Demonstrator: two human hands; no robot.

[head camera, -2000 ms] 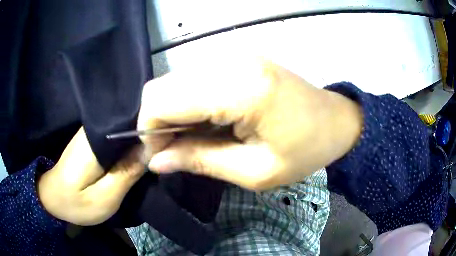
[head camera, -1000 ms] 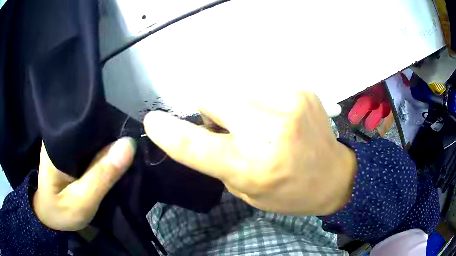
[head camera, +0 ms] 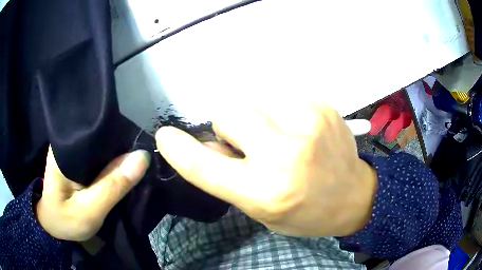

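Observation:
A large dark cloth panel hangs over the left of the white table and runs down under both hands. My left hand grips the cloth with the thumb on top. My right hand is over the cloth's right part, thumb pressed on it close to the left thumb; its other fingers are hidden. A fine pale thread curls on the cloth between the thumbs. A white rounded tip sticks out behind my right hand; the rest of it is hidden.
The white tabletop has a dark worn patch at its front edge. A green-white checked cloth covers the lap. Red shoes or slippers lie on the floor at right. A pale pink rounded thing is at lower right.
Since two seconds ago my right hand has turned over and the thin metal tool at its fingertips no longer shows. In the last second, hands and cloth shifted only slightly.

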